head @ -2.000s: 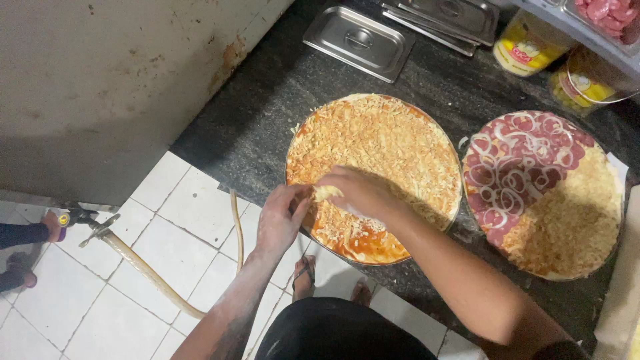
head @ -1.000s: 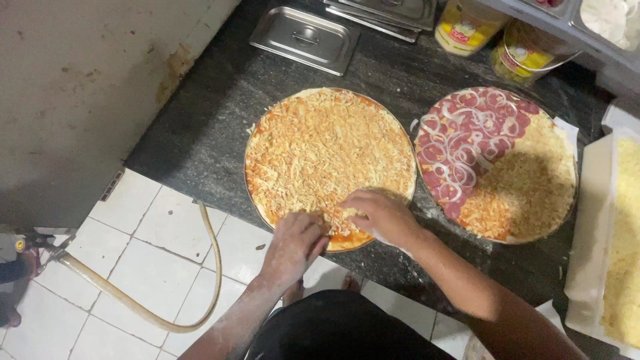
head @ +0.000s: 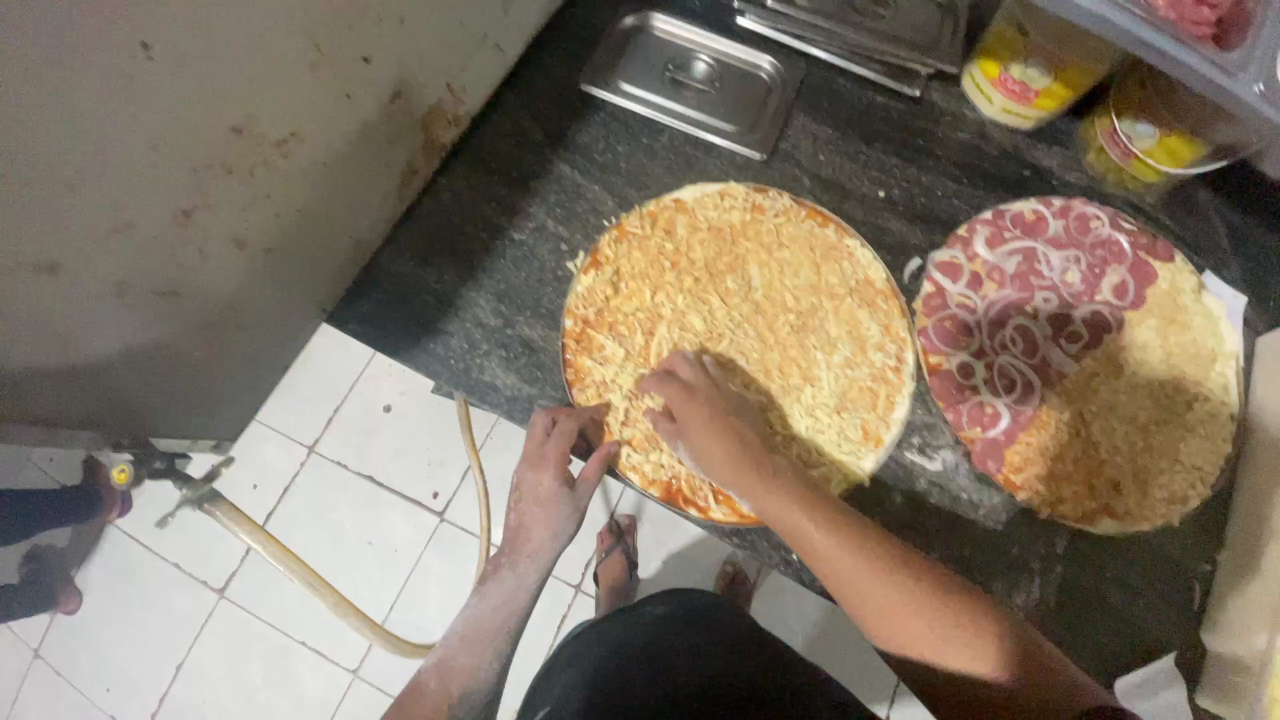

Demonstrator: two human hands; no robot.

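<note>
A large round pizza (head: pixel 760 290) topped with tomato sauce and shredded cheese lies on the dark stone counter. My left hand (head: pixel 555 475) is at its lower left rim, thumb and fingers apart at the edge, and nothing shows between them. Over the lower middle of the cheese is my right hand (head: pixel 715 425), palm down with fingers bent; whether it holds shreds is hidden. To the right lies a second pizza (head: pixel 1070 370), partly covered with sliced sausage and onion rings, the rest with shredded cheese.
Steel container lids (head: pixel 690 75) lie at the counter's back. Behind the second pizza stand plastic buckets (head: pixel 1035 65) under a raised tray of pink meat (head: pixel 1205 15). A white bin (head: pixel 1245 520) is at the right. A hose (head: pixel 310 580) crosses the tiled floor; another person's feet (head: pixel 105 490) are at far left.
My left hand has moved from the cheese to the pizza's lower left rim. My right hand has moved further in over the cheese. The view has shifted.
</note>
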